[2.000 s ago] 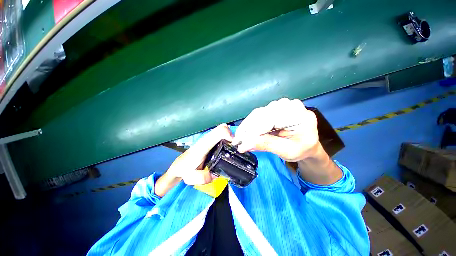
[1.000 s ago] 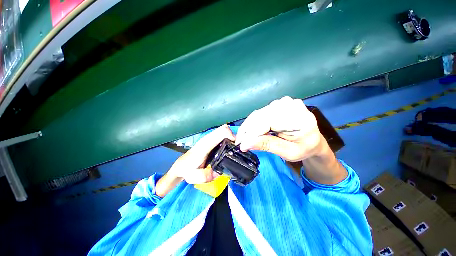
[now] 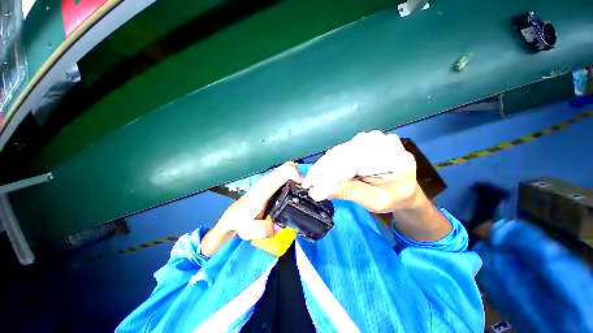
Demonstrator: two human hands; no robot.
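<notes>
A small black device (image 3: 303, 213), glossy and slotted, is held at my chest. My left hand (image 3: 255, 207) is closed around its left side. A yellow piece (image 3: 277, 242) shows just below the device and my left fingers. My right hand (image 3: 367, 170) is at the device's upper edge, its fingertips pinched there. A thin dark line shows between my right fingers; whether it is a tool I cannot tell. The right fingertips hide the spot they touch.
A long green surface (image 3: 260, 130) runs beyond my hands, with a black ringed part (image 3: 536, 32) and a small pale scrap (image 3: 462, 62) on it. A blurred person in a blue smock (image 3: 536, 276) is at lower right, before cartons (image 3: 556, 207). A dark brown open box (image 3: 426, 172) is behind my right wrist.
A person in a blue smock has come in at lower right and covers most of the cartons there. My hands have barely moved and still hold the device.
</notes>
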